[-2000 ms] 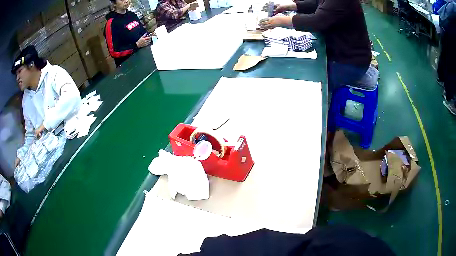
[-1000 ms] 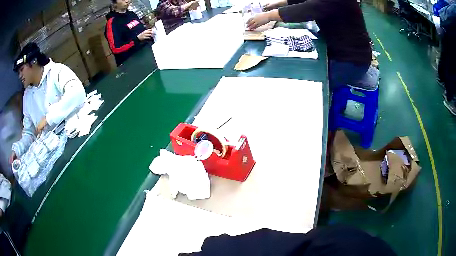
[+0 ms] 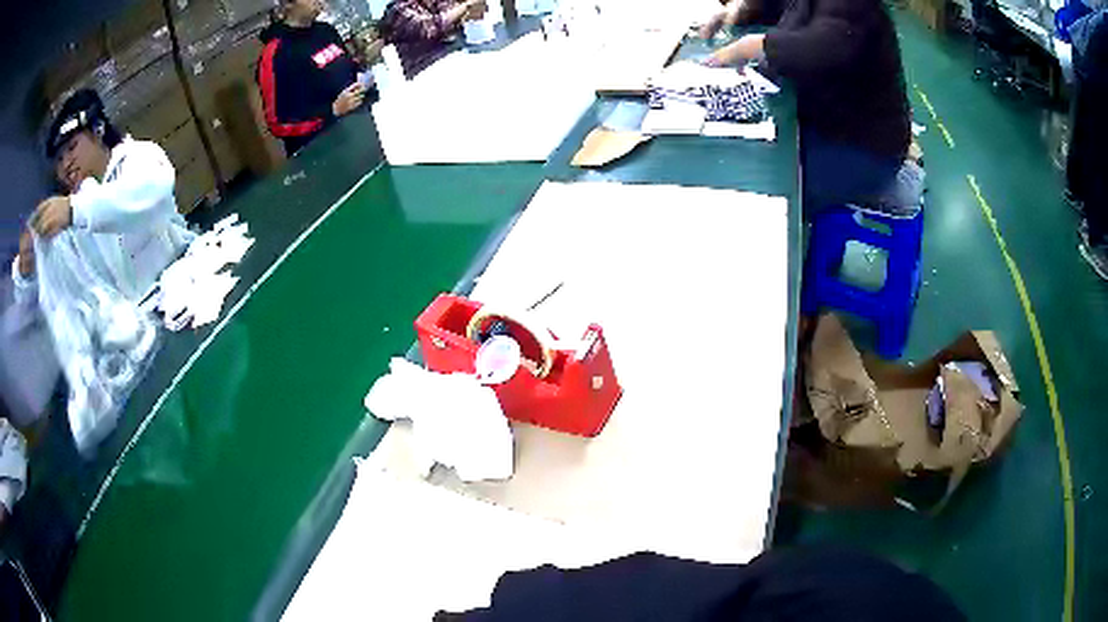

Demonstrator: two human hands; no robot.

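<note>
Neither of my hands shows; only a dark shape, likely my clothing, fills the bottom edge. The red tape dispenser (image 3: 565, 395) with its tape roll stands on a tan cardboard sheet (image 3: 547, 468) in front of me. A crumpled white cloth (image 3: 456, 425) lies against the dispenser's left side. The white work cover (image 3: 680, 280) spreads under and beyond them. A thin dark strip lies on the cover behind the dispenser.
The green conveyor belt (image 3: 304, 340) runs along the left. A large white box or block (image 3: 486, 109) stands at its far end. Coworkers are at the left and far end. A blue stool (image 3: 865, 273) and an open cardboard box (image 3: 905, 419) are on the right floor.
The coworker at the left has lifted a clear plastic bag upright with both hands. The far right coworker's hands have moved right, nearer the checked stack. The dispenser and cloth have not moved.
</note>
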